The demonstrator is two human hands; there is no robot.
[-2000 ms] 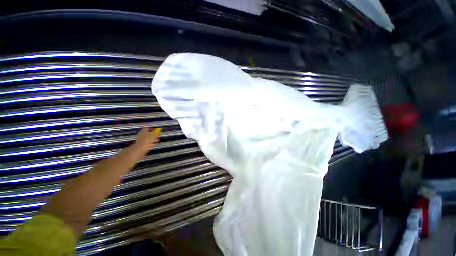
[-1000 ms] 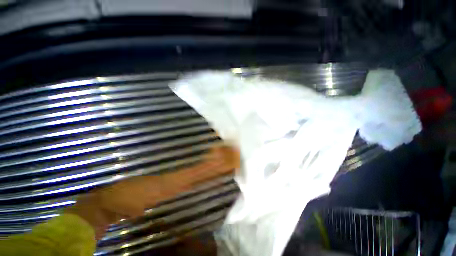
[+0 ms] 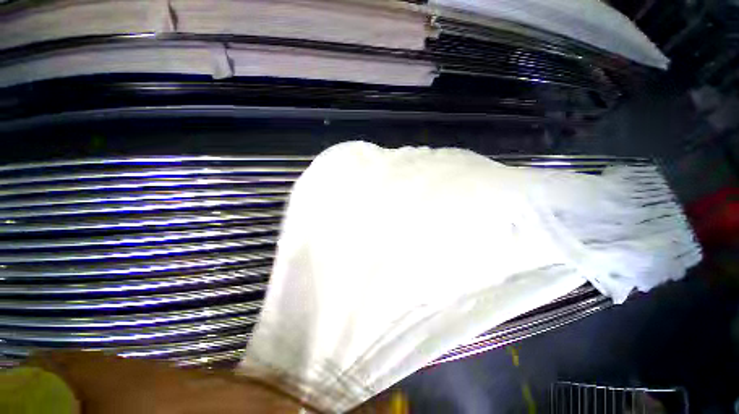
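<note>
The white cloth (image 3: 413,234) lies loose and broad across the shiny metal rods (image 3: 138,242). Its right end is bunched into narrow ridges near the rod ends. Its lower part narrows into creases at the bottom edge of the picture. My left hand (image 3: 267,396) reaches in from the bottom left, blurred and cut off by the edge, and closes on these gathered creases. A yellow fingertip cover (image 3: 398,401) shows just right of them, seemingly on the same hand. My right hand cannot be made out.
Another rack behind bears long pale cloth strips (image 3: 308,24), with a white cloth (image 3: 559,28) farther right. A red object (image 3: 717,218) is at the right edge. A wire basket (image 3: 620,398) stands at the bottom right, near a yellow floor line (image 3: 523,376).
My left hand has moved from the rods to the cloth and down to the bottom edge. The cloth's left part now spreads smoother and is drawn down toward it. The view has shifted.
</note>
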